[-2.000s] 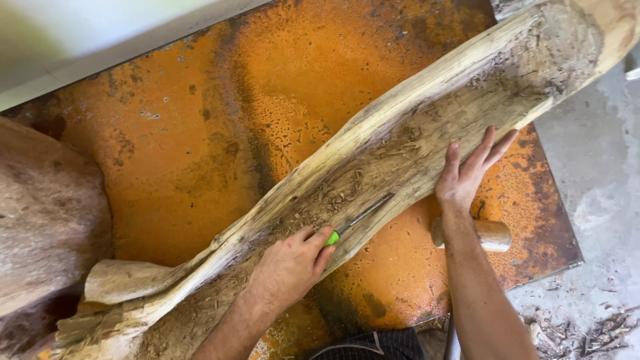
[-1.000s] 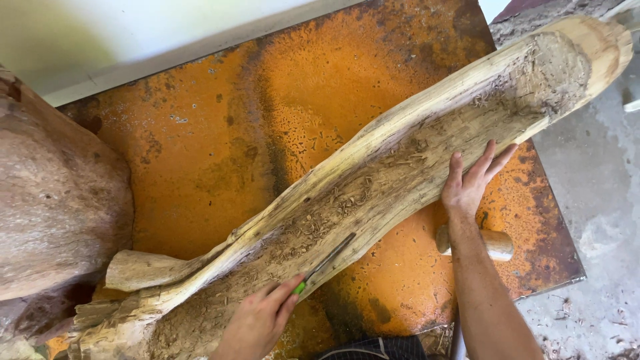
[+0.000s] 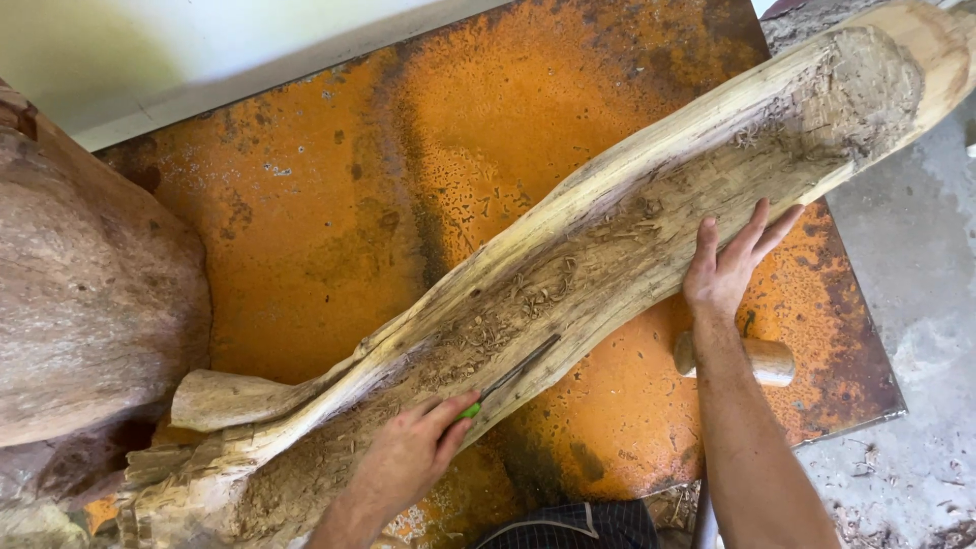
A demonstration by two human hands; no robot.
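Observation:
A long hollowed log (image 3: 610,267) lies diagonally across a rusty orange metal table, with wood shavings (image 3: 526,297) in its trough. My left hand (image 3: 412,438) grips the green handle of a thin dark-bladed hand tool (image 3: 518,367), either a rasp or a carving blade; I cannot tell which. The blade points up and right along the near inner wall of the trough. My right hand (image 3: 728,267) rests with fingers spread against the log's near rim, holding no tool. Behind the right forearm a round wooden piece (image 3: 768,361), perhaps a mallet, lies on the table.
The rusty orange metal table (image 3: 305,229) reaches to a pale wall (image 3: 191,46) at the back. A large wood trunk (image 3: 91,290) stands at the left. Concrete floor (image 3: 915,267) with scattered wood chips shows at the right. A stub branch (image 3: 229,400) juts from the log's lower left end.
From two seconds ago to one second ago, my left hand drew the tool back down and left along the trough. The right hand stays on the log's rim. The view has shifted slightly.

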